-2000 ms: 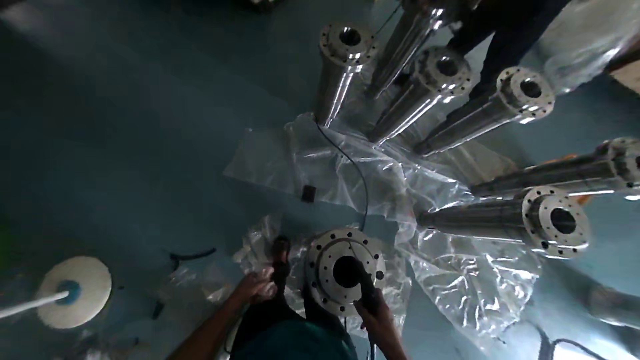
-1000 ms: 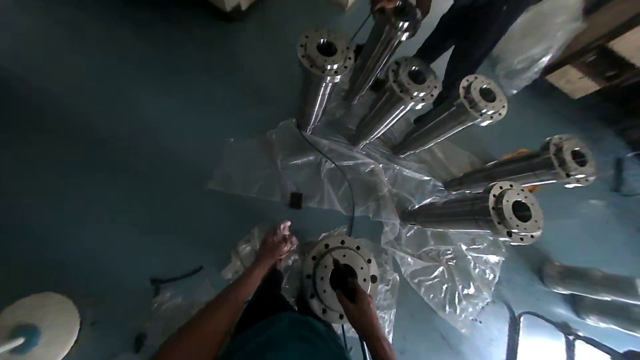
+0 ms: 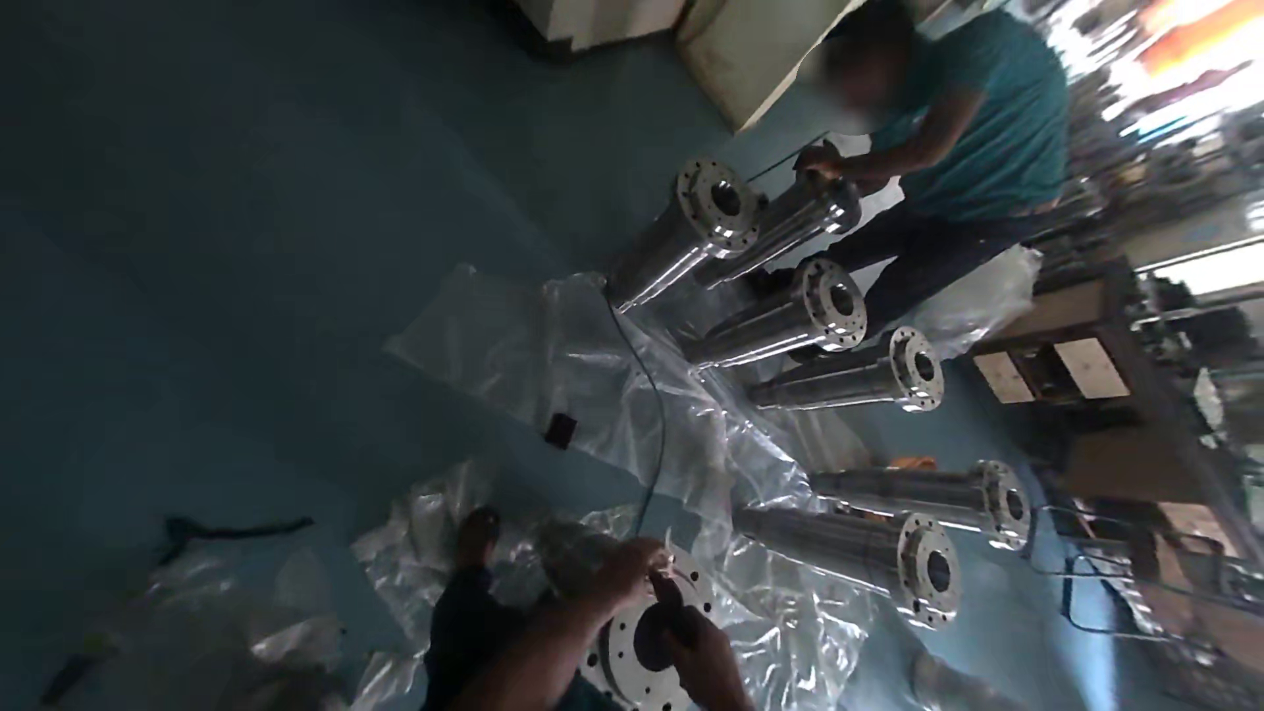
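Observation:
A flanged metal cylinder stands upright at the bottom centre, its bolt-holed face up. My right hand is on a dark tool, blurred, whose kind I cannot tell, over the central bore. My left hand is above the far edge of the flange, close to the tool's upper end, its fingers bent around something small and pale. Several similar polished flanged cylinders stand on clear plastic sheeting beyond and to the right. A black cable runs over the sheeting to the near cylinder.
A co-worker in a green shirt bends over one far cylinder, a hand on its top. A small black block lies at the sheeting's edge. Crumpled plastic surrounds my foot. A wooden bench and a pale box stand farther off.
My left hand has moved right, from beside the near cylinder to over its flange. My right hand remains at the bore. The view has tilted up, showing more of the co-worker.

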